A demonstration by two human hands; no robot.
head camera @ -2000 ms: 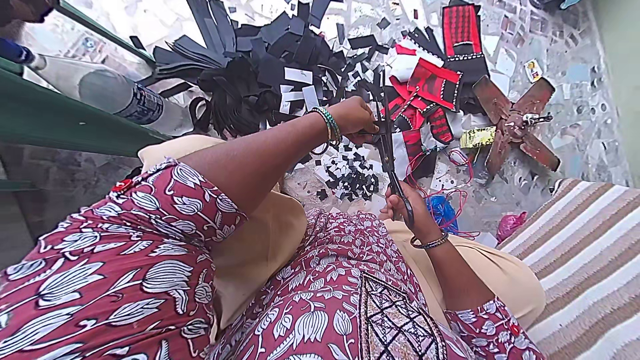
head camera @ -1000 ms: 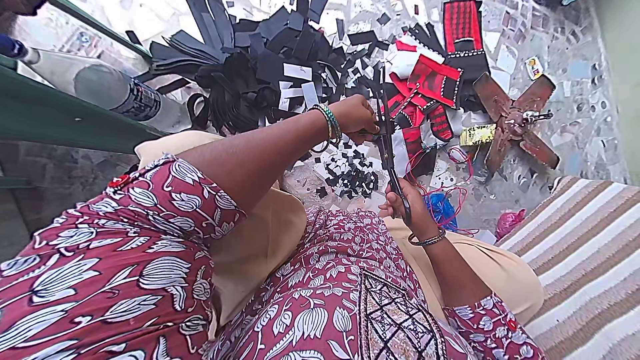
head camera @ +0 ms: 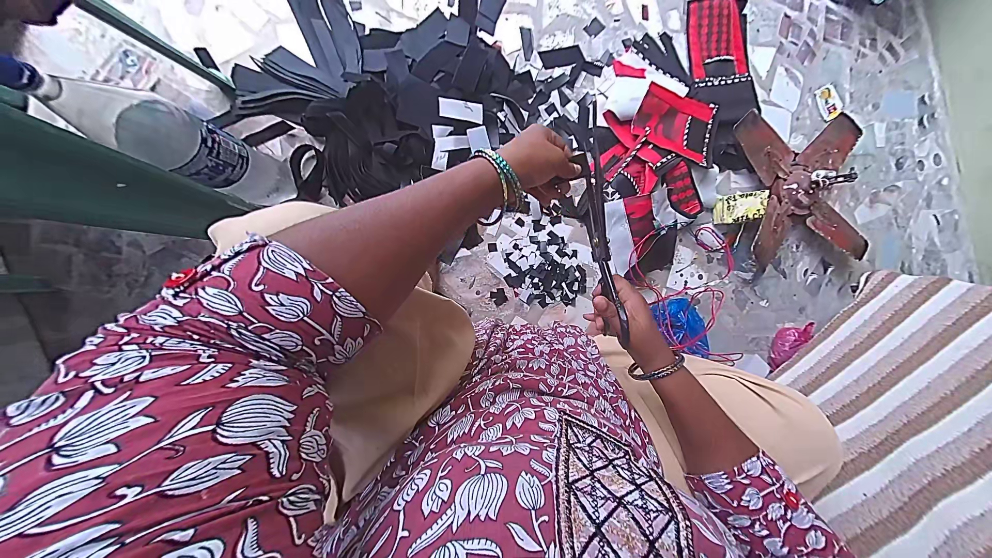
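Note:
My right hand (head camera: pixel 629 314) grips the handles of long dark scissors (head camera: pixel 595 209), whose blades point up and away from me. Beside the blades, my left hand (head camera: pixel 542 164) has its fingertips pinched on a small dark piece, partly hidden by the fingers. Below the left hand lies a pile of small black and white cut pieces (head camera: pixel 542 260) on the floor. Beyond it spreads a heap of black strips (head camera: pixel 372 132). Red and black fabric pieces (head camera: pixel 674 116) with beaded edging lie to the right of the blades.
A plastic bottle (head camera: pixel 167 136) lies at the left by a green bar (head camera: pixel 101 174). At the right are a rusty four-bladed metal piece (head camera: pixel 798 190), a yellow packet (head camera: pixel 740 207), pink cord (head camera: pixel 717 298), a blue plastic bag (head camera: pixel 682 324) and a striped mat (head camera: pixel 914 372).

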